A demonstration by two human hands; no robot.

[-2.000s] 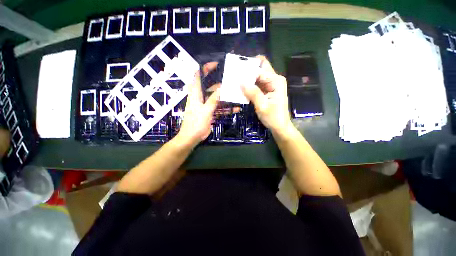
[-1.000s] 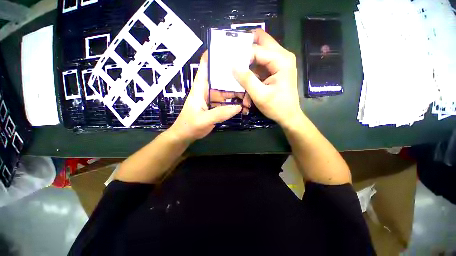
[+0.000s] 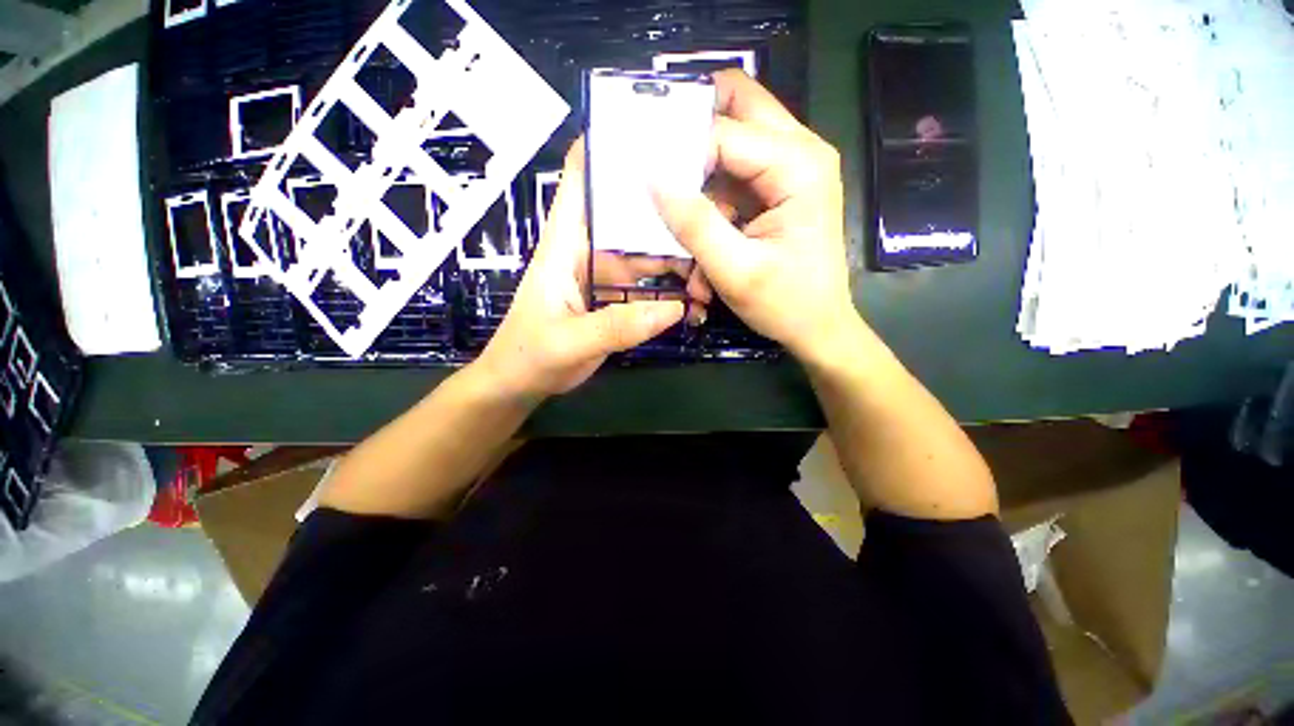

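Note:
A flat display module (image 3: 642, 277) with a black edge is held upright over the tray in both hands. A white piece (image 3: 639, 156) with a small dark cutout at its top covers most of its face. My left hand (image 3: 561, 305) grips the module's left and lower edges, thumb on its bottom part. My right hand (image 3: 766, 213) holds the upper right, thumb pressed on the white piece; some fingers are hidden behind. A die-cut adhesive sheet (image 3: 490, 107) with two rows of windows lies diagonally across the black blister tray (image 3: 554, 31).
A smartphone-like black slab (image 3: 922, 177) lies right of the tray. A fanned white sheet pile (image 3: 1114, 185) is at far right, a plain white stack (image 3: 102, 213) at left. Another tray (image 3: 26, 411) is at the left edge. Cardboard boxes (image 3: 1114, 525) stand below the green bench (image 3: 468, 414).
The white piece has come down onto the module between both hands and now lies aligned on its face. The view has shifted closer to the tray; the hands barely moved in the last second.

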